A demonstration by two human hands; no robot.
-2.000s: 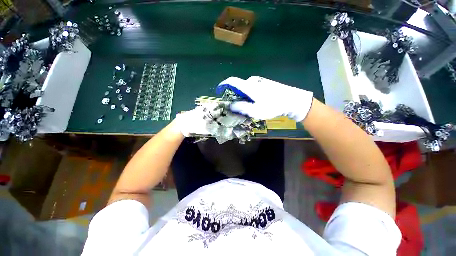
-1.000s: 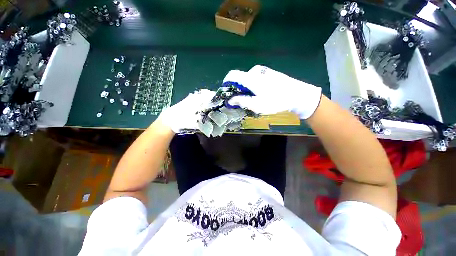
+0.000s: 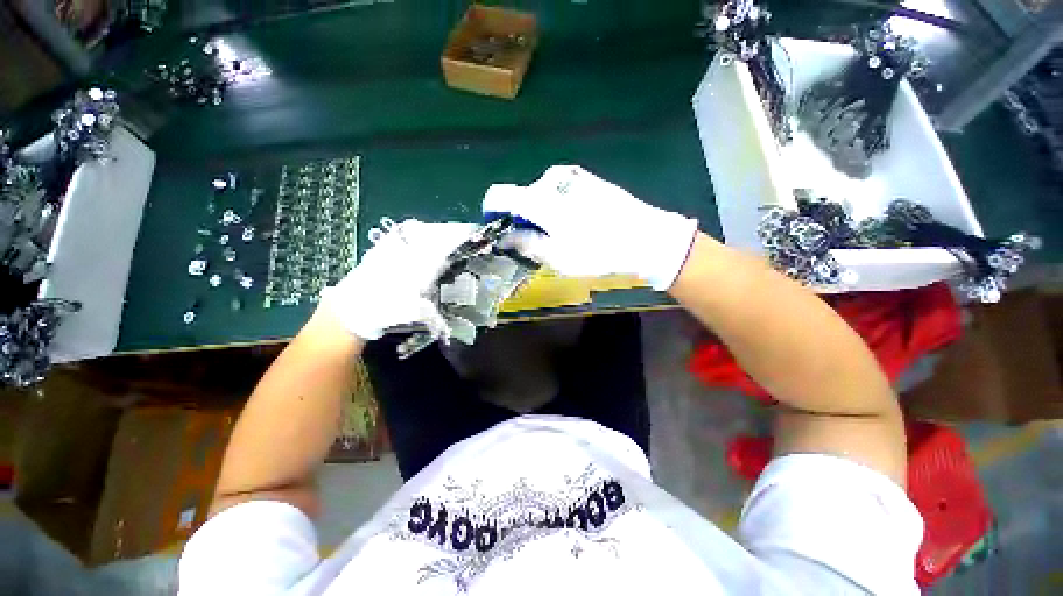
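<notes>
My left hand (image 3: 391, 279), in a white knit glove, holds a clump of silvery wired boards (image 3: 476, 289) above the front edge of the bench. My right hand (image 3: 589, 227), in a white glove with blue at the fingertips, is closed on the upper right end of the same clump, where dark leads show. The right fingertips are partly hidden. A green-and-silver PCB panel (image 3: 315, 231) lies flat on the mat left of my hands, with round end components (image 3: 230, 218) beside its left edge. A yellow strip (image 3: 562, 291) lies at the front edge, partly behind my hands.
White trays with board bundles stand at the left (image 3: 99, 250) and right (image 3: 734, 151). A small open carton (image 3: 490, 52) sits at the back. More wired pieces (image 3: 192, 79) lie at the back left. Red stools (image 3: 933, 483) and brown cartons (image 3: 163, 466) are below the bench.
The camera view has shifted and tilted. My hands stay together at the clump, which is now more upright and narrower between them. The PCB panel lies as before.
</notes>
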